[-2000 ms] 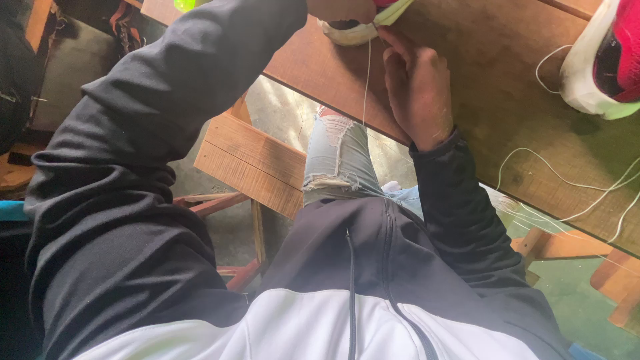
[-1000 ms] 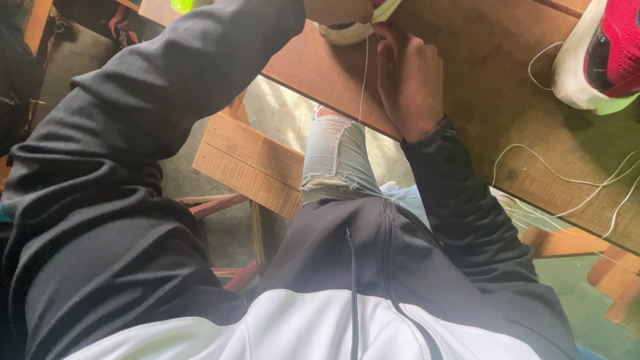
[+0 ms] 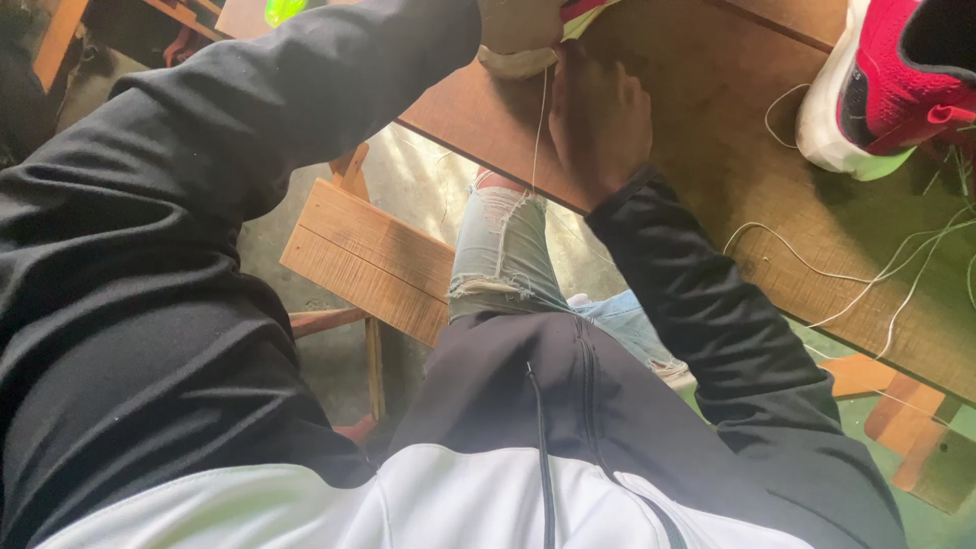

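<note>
At the top edge my left hand [image 3: 520,24] lies against a shoe with a white sole [image 3: 518,64] and a red and pale green part; the frame cuts off most of both, so its grip cannot be told. My right hand [image 3: 602,114] is just right of that sole, its thumb and index finger near the sole's edge where a thin white thread [image 3: 540,130] hangs down past the table edge. Whether these fingers pinch anything is unclear. A second shoe, red with a white sole [image 3: 820,114], stands on the wooden table [image 3: 686,99] at the upper right.
Loose white thread [image 3: 827,273] curls over the table's right part and hangs past its front edge. A wooden bench [image 3: 366,259] is below the table at left. A bright green object [image 3: 284,9] lies at the top left. My legs in ripped jeans are under the table.
My right hand has turned, its fingers now more folded together beside the sole. My left hand stays at the shoe.
</note>
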